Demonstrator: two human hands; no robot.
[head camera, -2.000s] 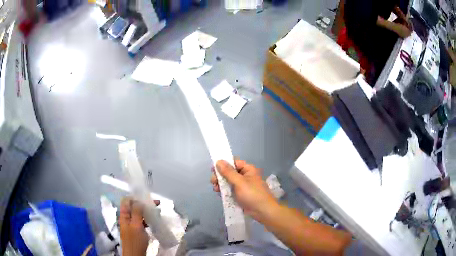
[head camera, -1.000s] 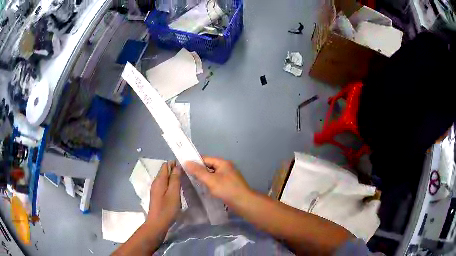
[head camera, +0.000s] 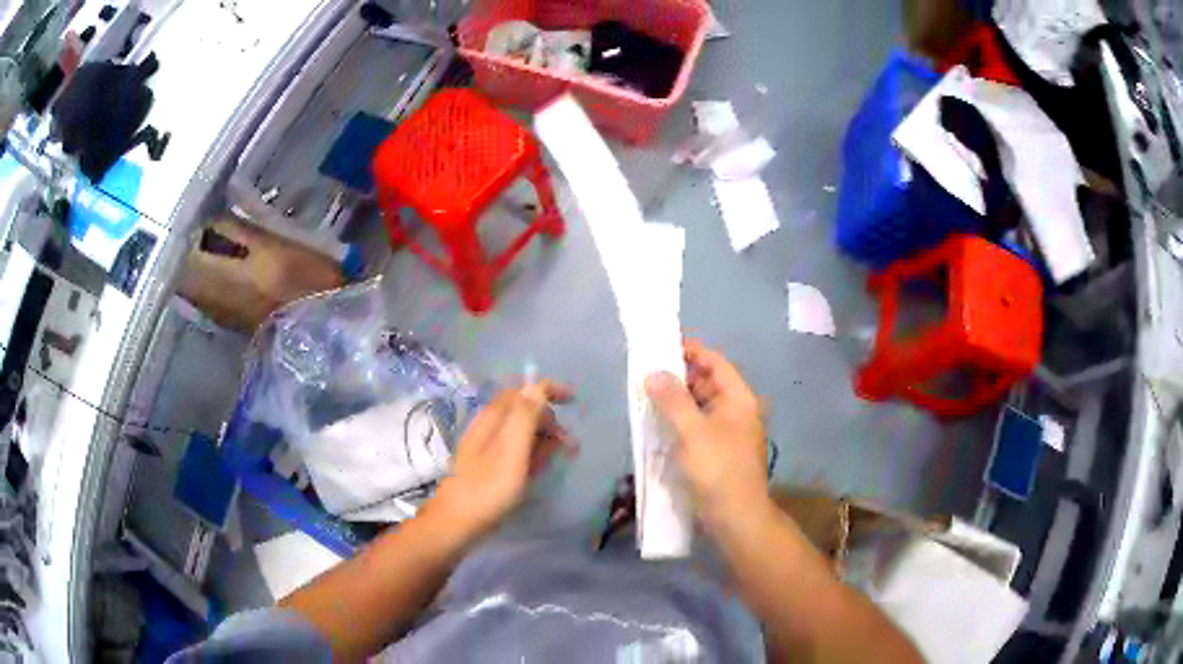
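My right hand (head camera: 717, 415) holds white curved pattern strips (head camera: 610, 214) near their lower part, thumb on top. The strips overlap and fan apart at the upper end. One reaches up and left, and a shorter one points straight up. My left hand (head camera: 509, 435) is to the left of the strips, apart from them, with fingers partly curled. I see nothing in it, though it is slightly blurred.
A red stool (head camera: 461, 156) and a pink basket (head camera: 584, 65) stand ahead. Another red stool (head camera: 967, 318) and a blue basket (head camera: 889, 169) are at the right. Clear plastic (head camera: 331, 350) fills a blue basket at lower left. Paper scraps (head camera: 745, 208) lie on the floor. A cardboard box (head camera: 830, 525) is at lower right.
The view has moved along the floor to other stools and baskets. My left hand has moved away from the strips to the left. My right hand still holds them, now more upright.
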